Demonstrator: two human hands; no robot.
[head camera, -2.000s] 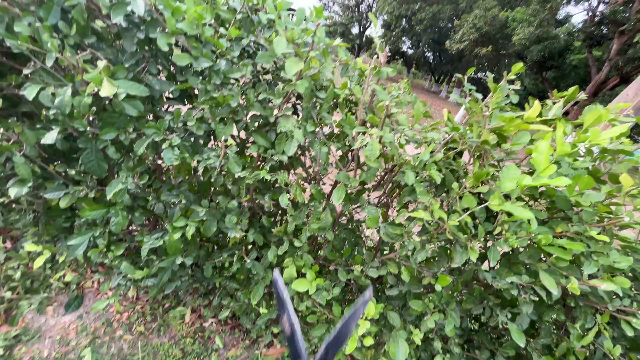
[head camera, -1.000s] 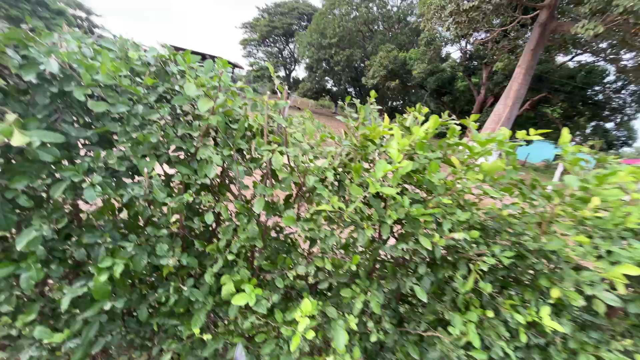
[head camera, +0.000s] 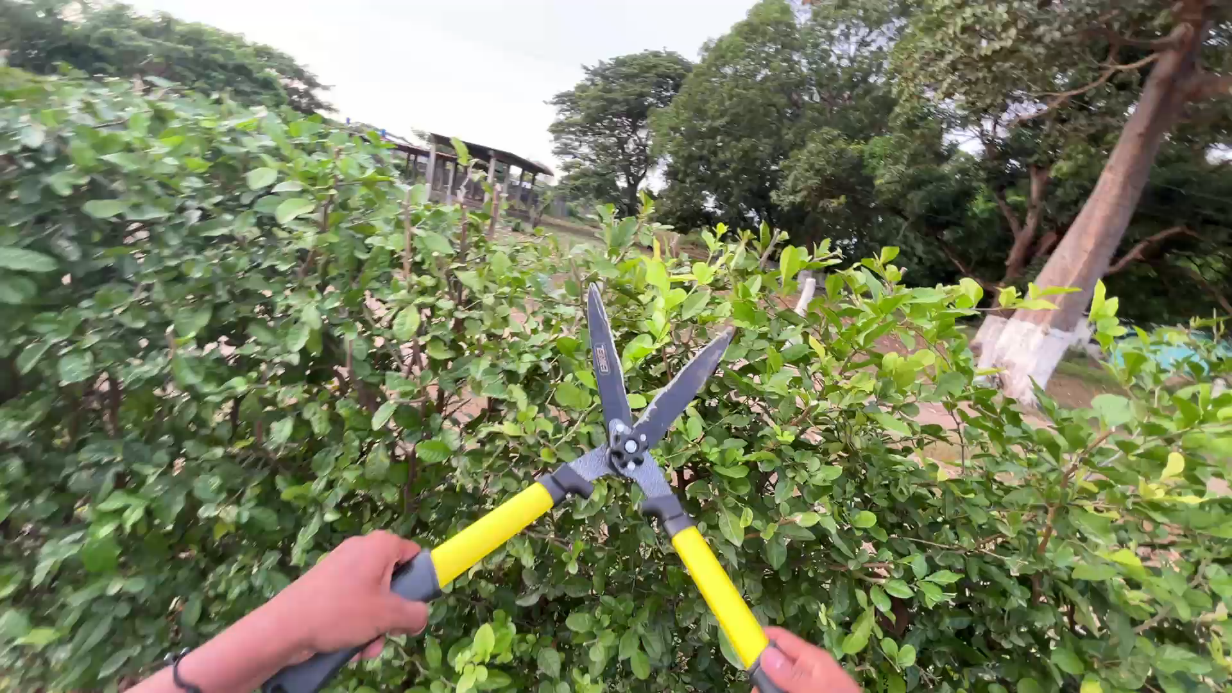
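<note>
Both hands hold a pair of hedge shears (head camera: 628, 449) with yellow handles and dark blades, raised in front of a leafy green hedge (head camera: 318, 423). My left hand (head camera: 358, 599) grips the black end of the left handle; a thin dark band circles that wrist. At the bottom edge, my right hand (head camera: 807, 664) is closed around the end of the right handle, partly out of frame. The blades stand apart in a V, tips upward, in front of light green shoots (head camera: 659, 298) near the hedge's top. Whether any leaf lies between the blades and touches them, I cannot tell.
Thin bare stems poke up among the hedge's leaves. Beyond it, a leaning tree trunk (head camera: 1107, 212) with a white-painted base stands at the right. An open-sided roofed structure (head camera: 486, 168) is at the back left, and large trees (head camera: 770, 125) fill the background.
The shears have come up into full view with both hands on them; two seconds ago only their blades showed at the bottom edge. The view has tilted upward from the lower hedge.
</note>
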